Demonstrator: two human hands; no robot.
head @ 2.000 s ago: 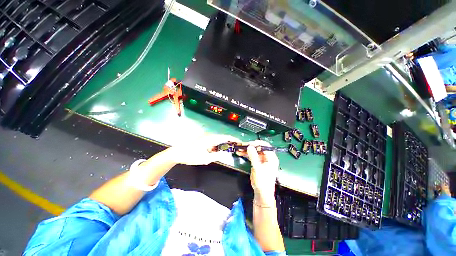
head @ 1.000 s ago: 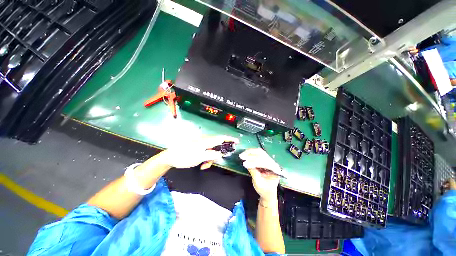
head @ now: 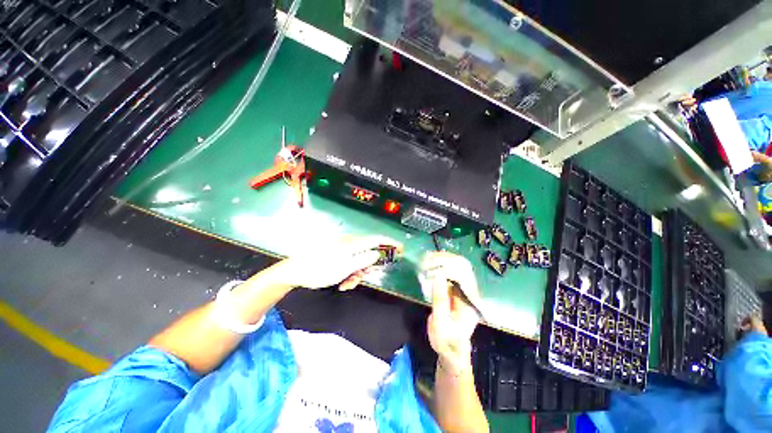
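My left hand (head: 332, 260) holds a small dark electronic module (head: 387, 254) between its fingertips over the bench's front edge. My right hand (head: 450, 292) is just to the right, not touching the module, with a slim dark hand tool (head: 465, 299) held in it and slanting down to the right. The black fixture box (head: 402, 144) stands behind both hands, with red digits and a red switch lit on its front. A fixture nest (head: 421, 128) is on its top. Several loose modules (head: 516, 254) lie on the green mat right of the box.
A partly filled black tray (head: 550, 334) stands at the right, another tray (head: 673, 304) beyond it. Stacked trays (head: 93, 118) fill the upper left. Red-orange side cutters (head: 290, 173) lie left of the box. A clear guard (head: 474, 63) hangs above. Another person's blue sleeve (head: 745, 372) is at the right edge.
Two seconds ago the tool in my right hand pointed left at the module; now it is turned away and my hands are apart. My left hand keeps the module. The view has shifted slightly.
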